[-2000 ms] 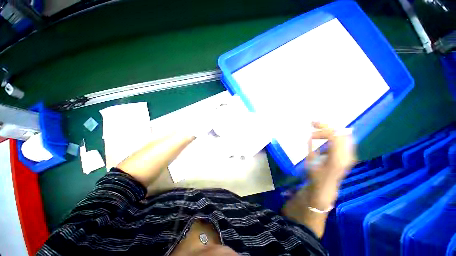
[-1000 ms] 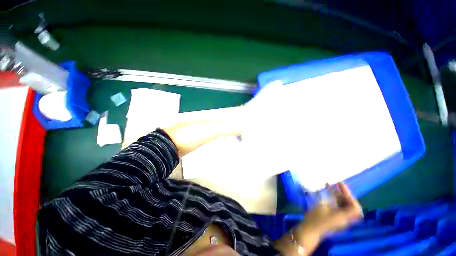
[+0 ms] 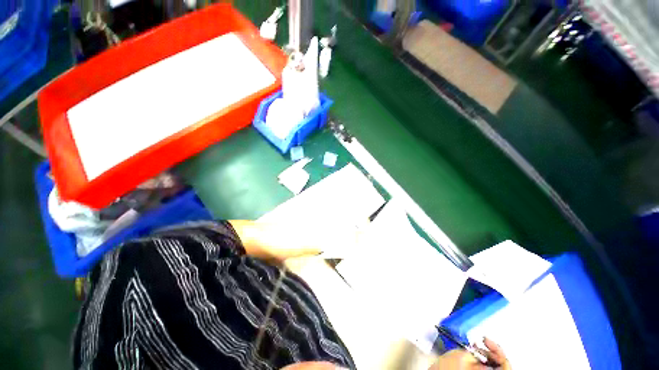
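Note:
White pages of an open record book (image 3: 408, 271) lie in front of me, washed out by glare. My left hand (image 3: 336, 242) is at their left side, in what looks like a white glove; its fingers blend into the paper. My right hand (image 3: 473, 357) is bare, at the bottom edge and partly cut off, holding a slim dark pen (image 3: 455, 337) beside the blue tray (image 3: 589, 303). A loose white sheet (image 3: 509, 267) lies over that tray's near left corner. Another white sheet (image 3: 329, 202) lies left of the book.
A red tray (image 3: 162, 148) with white liner is at upper left, over a lower blue bin (image 3: 61, 249) of cloths. A small blue bin (image 3: 295, 136) holds white items. A white scrap (image 3: 295, 178) and small pale squares (image 3: 330, 159) lie near it. A metal rail (image 3: 412, 206) crosses the bench.
The view has swung left, bringing the whole red tray in and moving the blue tray to the lower right. A dark pen now shows in my right hand. A loose sheet now shows at the blue tray's corner.

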